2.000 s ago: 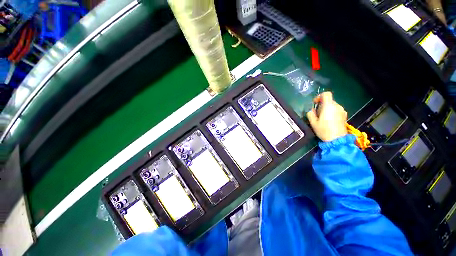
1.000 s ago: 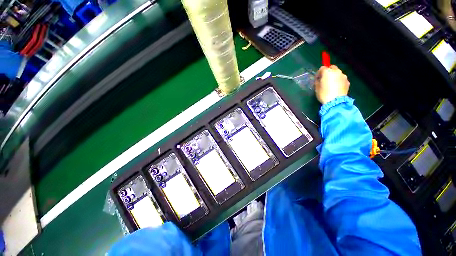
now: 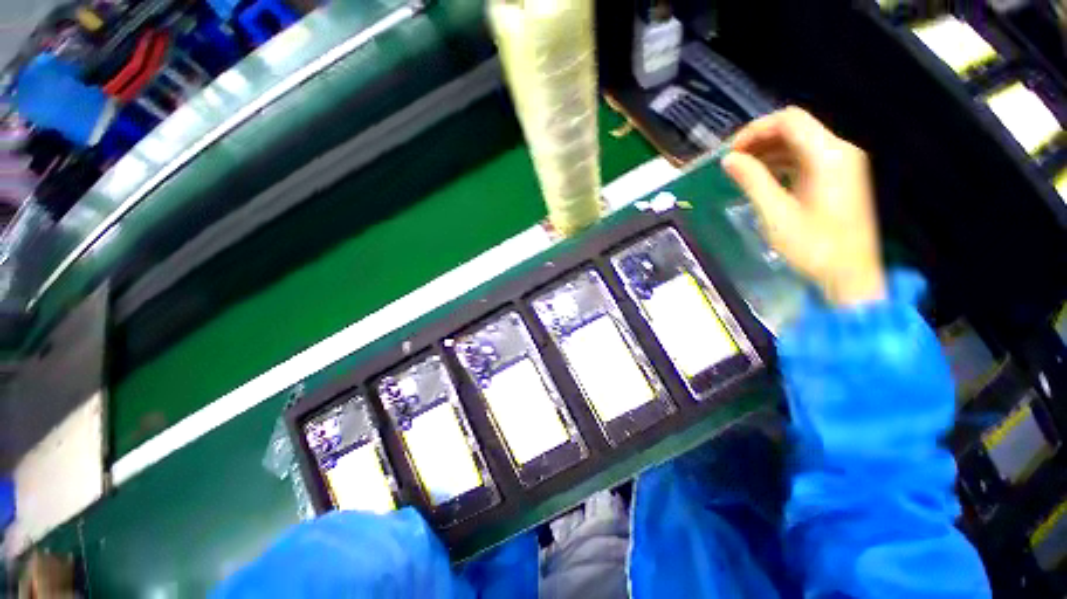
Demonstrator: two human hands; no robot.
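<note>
A black phone tray [image 3: 550,455] lies slanted on the green bench with several open-backed phones in its slots. Each phone, such as the middle one [image 3: 521,404], shows round camera lenses at its upper left and a pale battery below. My right hand [image 3: 807,199] is raised beyond the tray's right end, blurred. Its thumb and index finger nearly meet, and I cannot tell whether anything is between them. My left hand is not in view; only a blue sleeve [image 3: 339,564] shows at the bottom, overlapping the tray's lower left.
A yellowish wrapped post [image 3: 556,129] stands behind the tray beside the belt's white rail [image 3: 339,348]. A dark board [image 3: 690,115] and a bottle [image 3: 658,49] are behind my right hand. Crinkled clear film [image 3: 281,451] lies at the tray's left end. Racks of phones [image 3: 1016,442] stand at right.
My right hand has moved from the orange tool to the red piece, then up and left towards the dark board. The red piece no longer shows. The view has shifted, moving the tray rightward.
</note>
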